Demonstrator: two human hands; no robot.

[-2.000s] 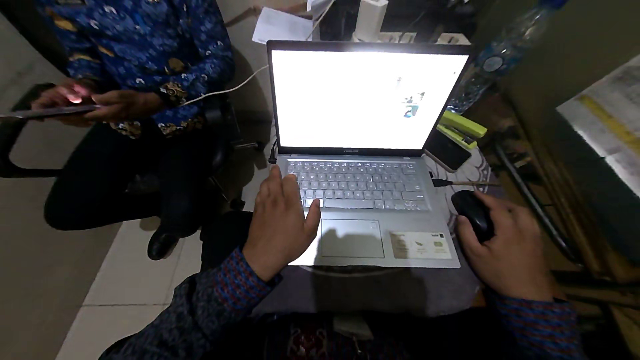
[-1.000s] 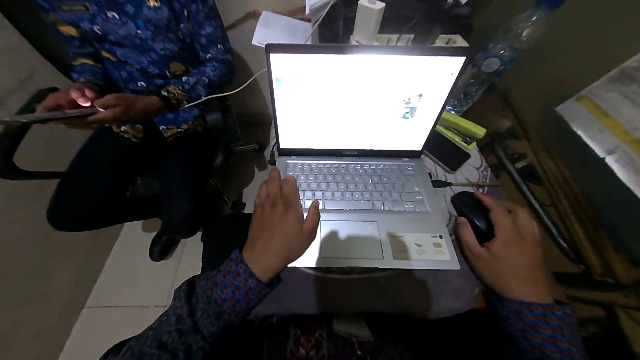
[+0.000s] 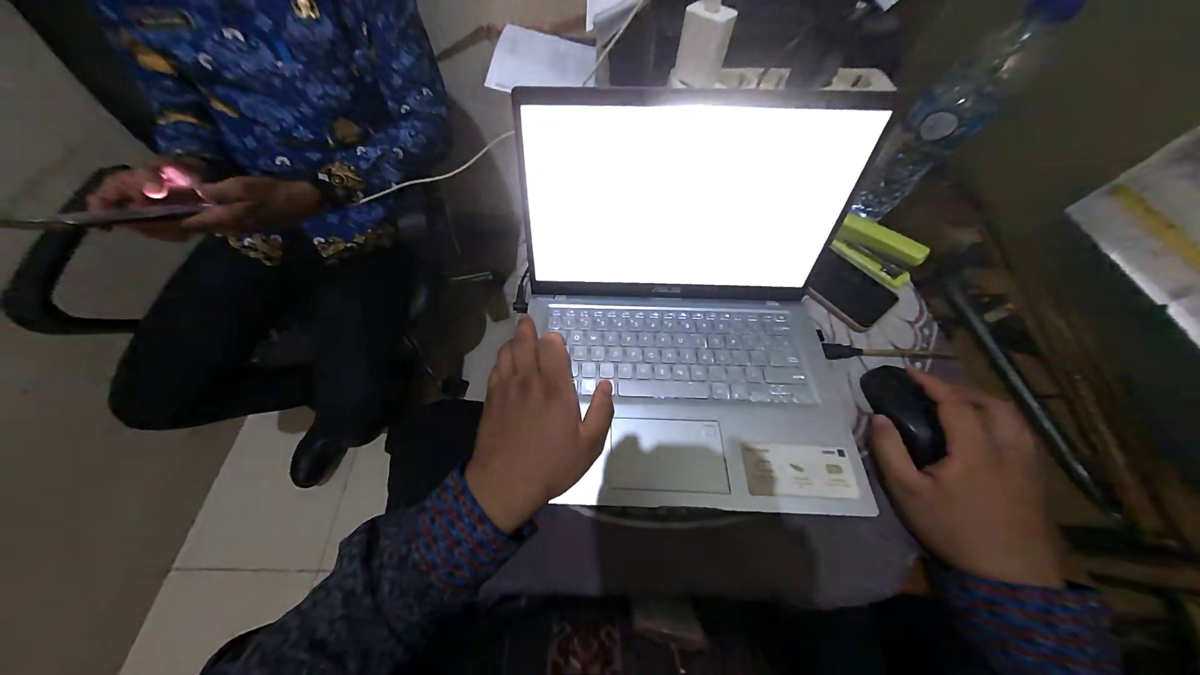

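Observation:
An open silver laptop [image 3: 680, 356] sits on a small table in front of me, its screen glowing blank white. My left hand [image 3: 539, 427] rests over the left edge of the keyboard and palm rest, fingers apart and holding nothing. Beside the laptop's right edge, my right hand [image 3: 975, 469] is closed around a black computer mouse [image 3: 905, 415]. A cable is plugged into the laptop's right side near the mouse, and another plug sits at its left side.
A smartphone [image 3: 853, 289] and a yellow-green stapler-like object [image 3: 886, 242] lie behind the laptop's right side, near a plastic water bottle [image 3: 937, 122]. Behind the screen stand a white adapter [image 3: 703, 42] and a power strip. At left, a seated person [image 3: 281, 122] holds a phone or tablet.
The small coloured picture on the laptop screen is gone, leaving it blank white. Both of my hands have stayed in place.

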